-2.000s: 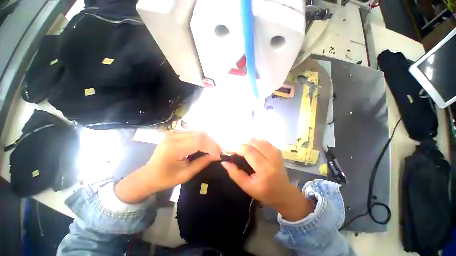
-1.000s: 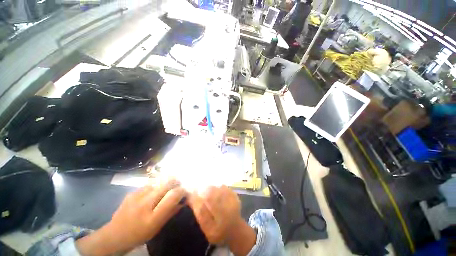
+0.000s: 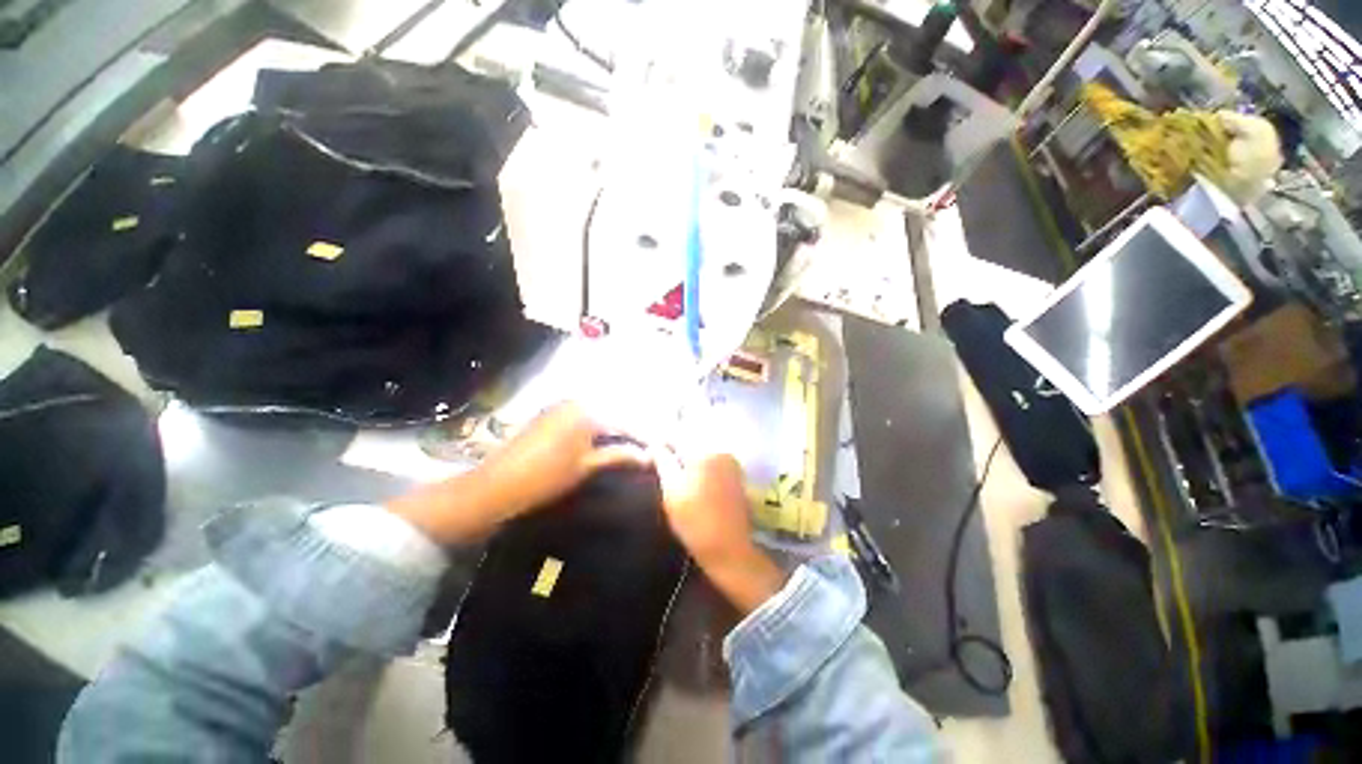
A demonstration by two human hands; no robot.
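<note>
A black bag panel [image 3: 575, 620] with a small yellow tag hangs from both hands toward me, its upper edge pinched just in front of the needle area. My left hand [image 3: 550, 455] grips the edge from the left. My right hand [image 3: 708, 508] grips it from the right, close beside the left. A thin pale zipper line runs down the panel's right edge. The white sewing machine head [image 3: 657, 246], with a blue hose [image 3: 695, 239], stands beyond the hands. Lamp glare hides the needle and the fingertips' details.
A heap of black bag bodies [image 3: 336, 284] lies left, with another black piece [image 3: 75, 478] nearer. Right of the needle are a yellow-edged frame [image 3: 811, 448], a dark small tool [image 3: 866, 543] and a black cord [image 3: 956, 597]. Farther right are a tablet [image 3: 1131, 311] and two black pouches [image 3: 1098, 627].
The camera view has tilted and shifted since the earlier frames. More of the black panel shows below my hands than one second ago. Both hands still hold its upper edge near the needle area.
</note>
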